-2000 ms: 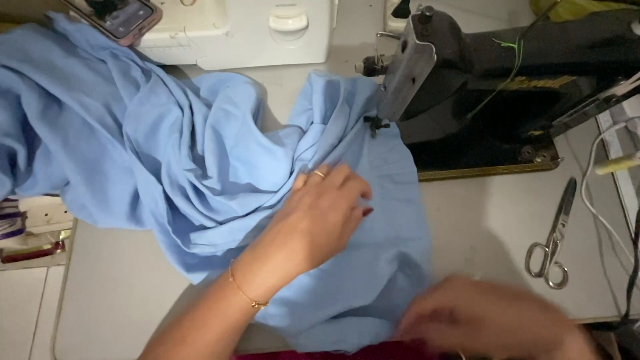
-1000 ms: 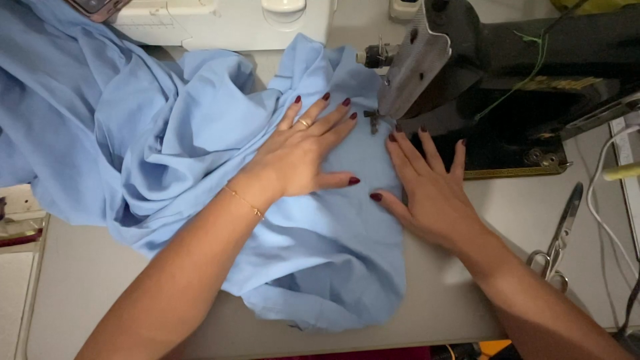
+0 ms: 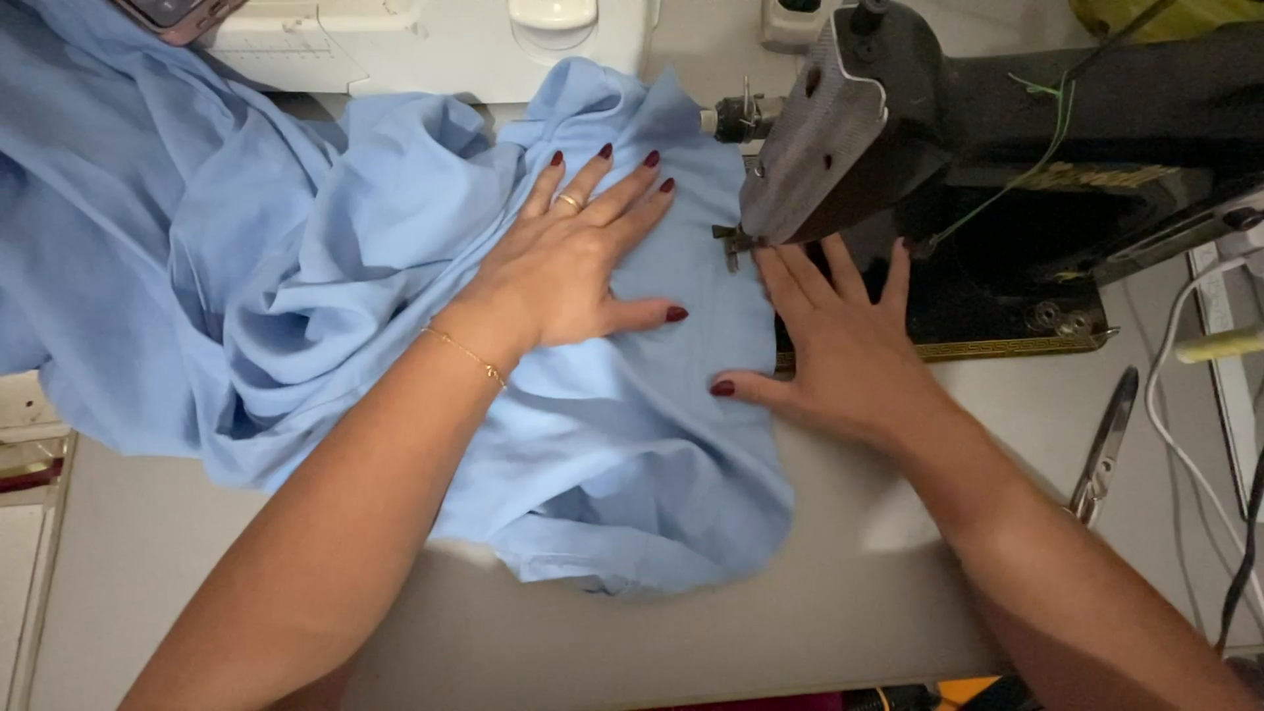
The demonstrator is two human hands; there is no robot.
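Observation:
Light blue fabric [image 3: 632, 474] lies bunched at the left and flatter toward a black sewing machine [image 3: 987, 188]. Its right edge runs beside the presser foot [image 3: 732, 247]; whether the foot is pressed down on it cannot be told. My left hand [image 3: 573, 257] rests palm down on the fabric, left of the foot, fingers spread, with a ring and a thin bracelet. My right hand [image 3: 839, 336] lies spread at the cloth's right edge, its thumb on the fabric and its fingertips by the foot and on the machine bed. Neither hand grasps anything.
Scissors [image 3: 1104, 454] lie right of my right forearm, which partly hides them. A white machine [image 3: 434, 44] stands behind the fabric, with a phone [image 3: 183, 15] at its left. A white cable [image 3: 1165, 415] runs down the right side. Green thread [image 3: 1037, 178] hangs over the black machine.
My right hand has come from the lower right up to the fabric's edge beside the presser foot. My left hand, more closed at first, now lies flat with spread fingers.

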